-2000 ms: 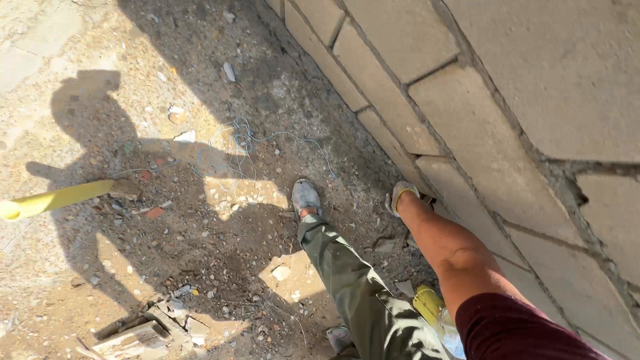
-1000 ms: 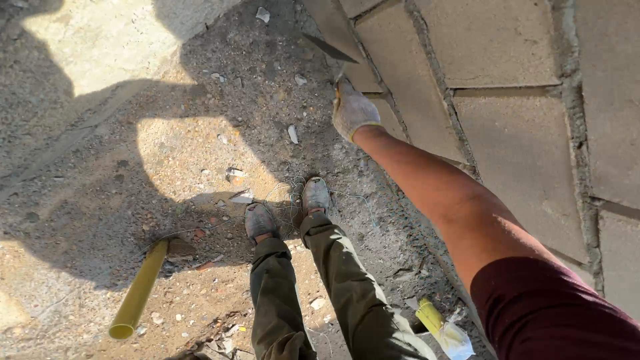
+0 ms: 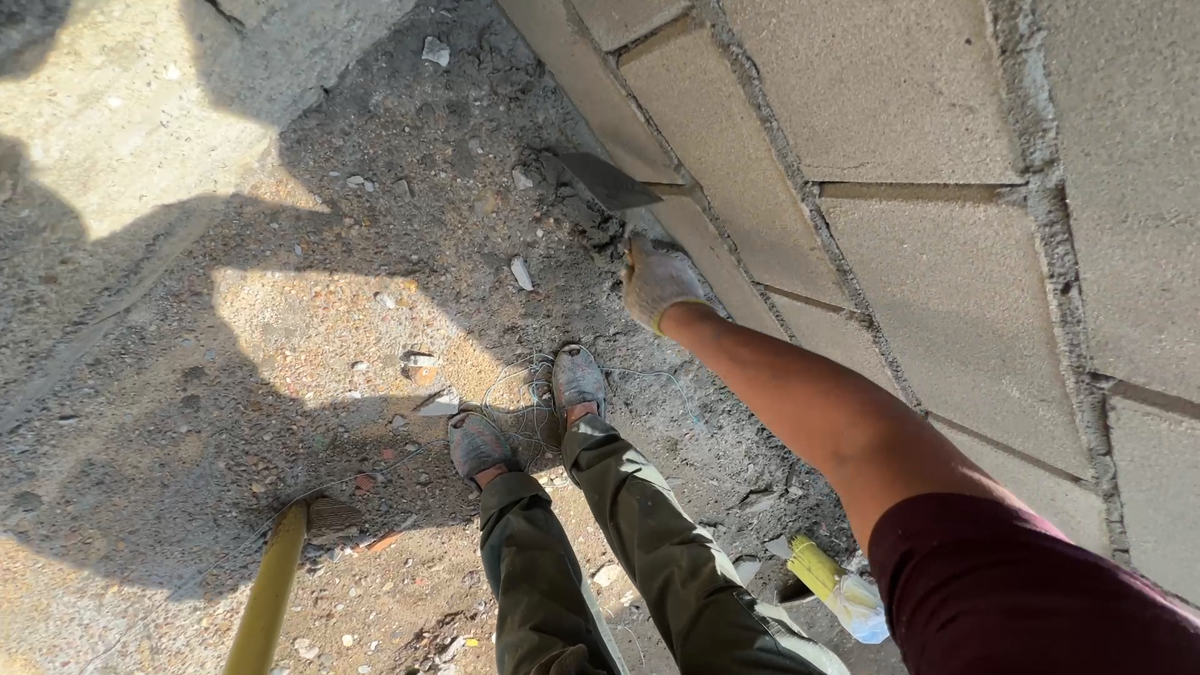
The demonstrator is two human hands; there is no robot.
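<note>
My right hand [image 3: 659,279], in a pale work glove with a yellow cuff, is shut on the handle of a pointing trowel. The trowel's dark metal blade [image 3: 607,182] points up and left, low down beside the foot of the block wall [image 3: 923,272]. Dark, crumbly soil or mortar [image 3: 583,220] lies around the blade along the wall's base. The trowel's handle is mostly hidden in my fist. My left hand is out of view.
A yellow pole [image 3: 267,595] rises at the lower left beside a worn brush or broom head [image 3: 333,517]. Thin tangled string [image 3: 536,398] lies around my shoes. A yellow-green bundle in clear plastic [image 3: 839,586] lies at the lower right. Stone and tile chips litter the ground.
The view has swung along the wall since the oldest frame. My right hand, low by the wall then, now reaches forward with the trowel, whose blade shows in the two later frames.
</note>
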